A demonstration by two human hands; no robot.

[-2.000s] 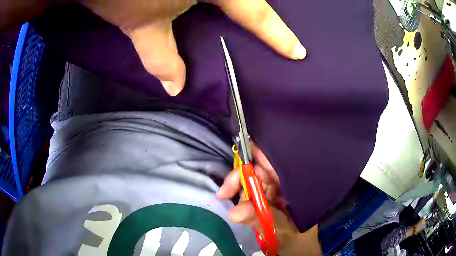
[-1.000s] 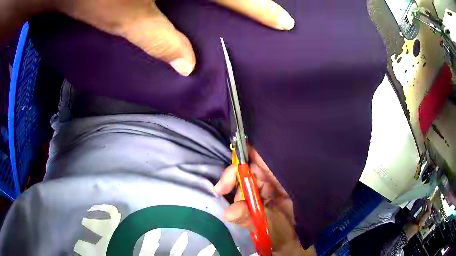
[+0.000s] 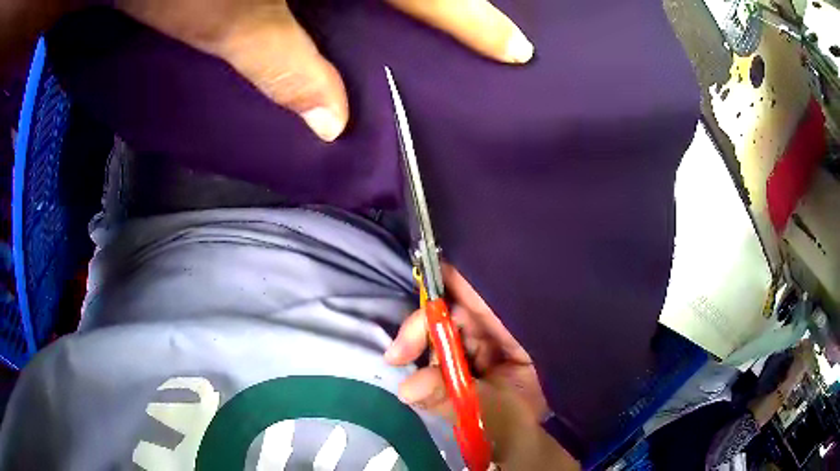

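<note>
A large dark purple garment panel lies across my lap and covers much of the view. My left hand lies on the panel at the top, cut off by the frame edge, with thumb and a finger spread. My right hand comes from below and holds the fabric scissors by the red and yellow-orange handles. The narrow silver blades point up over the panel, with the tip between my left thumb and finger. The fabric partly hides the lower blade and some right fingers.
A blue plastic crate stands at the left. At the right are the worn cream-white machine, a red cloth scrap and a white surface. A blue item shows under the panel at lower right.
My left thumb and finger have moved up on the panel compared with two seconds ago. The scissors and right hand have shifted slightly left. The panel's lower corner has moved down.
</note>
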